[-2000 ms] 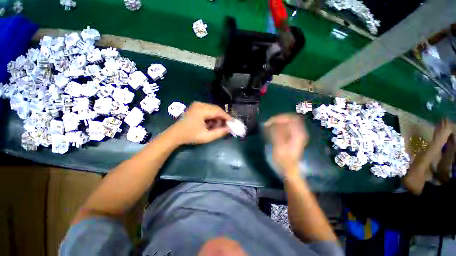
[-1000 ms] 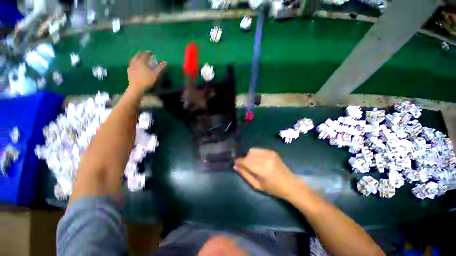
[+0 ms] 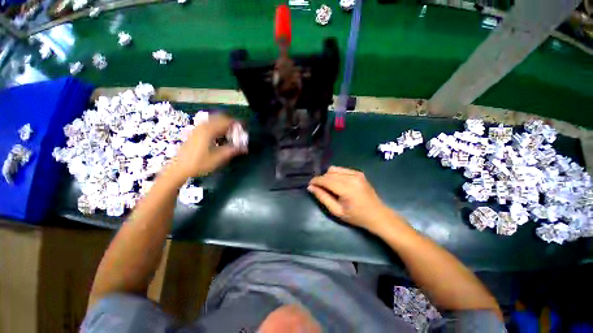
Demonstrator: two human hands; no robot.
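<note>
A black hand press (image 3: 292, 97) with a red lever grip (image 3: 282, 25) stands at the bench centre. My left hand (image 3: 211, 144), slightly blurred, holds a white plastic module (image 3: 238, 138) in its fingertips, left of the press and over the edge of the left pile of modules (image 3: 123, 153). My right hand (image 3: 344, 194) rests on the bench beside the fixture (image 3: 298, 162) at the press foot. Its fingers are close together, and whether a small part is between them cannot be seen. The right pile of modules (image 3: 520, 175) lies right of the press.
A blue bin (image 3: 39, 143) with a few parts stands at the far left. A green conveyor belt (image 3: 403, 58) with scattered modules runs beyond the bench. A bluish bar (image 3: 351, 58) and a grey post (image 3: 500, 55) cross it. A parts box (image 3: 413, 306) sits below the bench edge.
My left hand has come back from the belt to beside the press, with a module in its fingertips. My right hand stays near the fixture. The camera view has shifted.
</note>
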